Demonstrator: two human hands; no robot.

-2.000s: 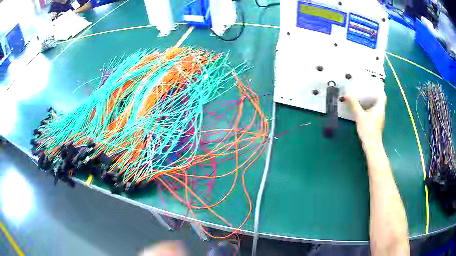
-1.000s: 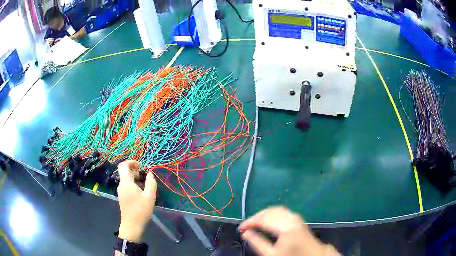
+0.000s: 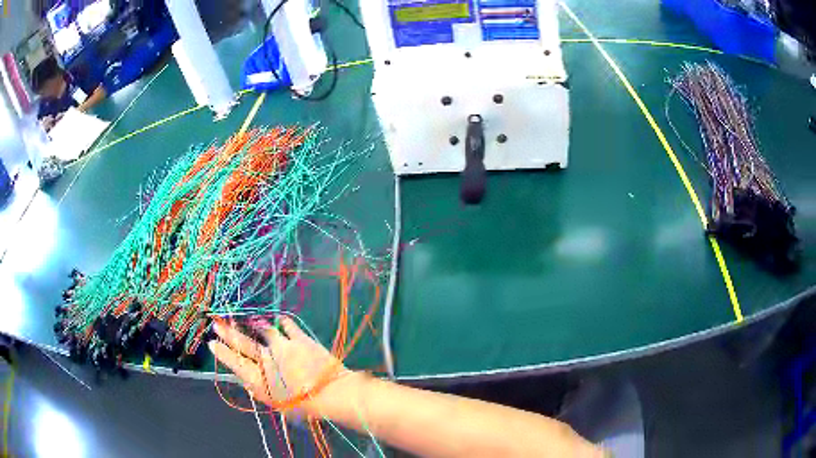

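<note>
The large untwisted harness pile [image 3: 192,237] of green and orange wires lies at the left, its black connectors at the table edge. My right hand [image 3: 282,365] reaches in from the lower right to the pile's near right end. Its fingers are beside dark connectors, and whether it grips anything is unclear. Loose orange, green and white wires [image 3: 344,318] loop around the hand and hang past the table edge. My left hand is not in view. The white wire twisting machine [image 3: 416,121] stands beyond, its dark twisting head [image 3: 473,165] pointing forward with no wire visibly attached.
The twisted harness pile [image 3: 729,148] lies at the right, connectors toward me. A grey cable [image 3: 394,268] runs from the machine over the table edge. White upright pieces [image 3: 199,63] and a blue item [image 3: 264,70] stand at the back. A person [image 3: 58,89] sits at the far left.
My right hand has moved left to the untwisted pile; my left hand has left the view. Wires now hang past the table edge around my right hand. The view has shifted right.
</note>
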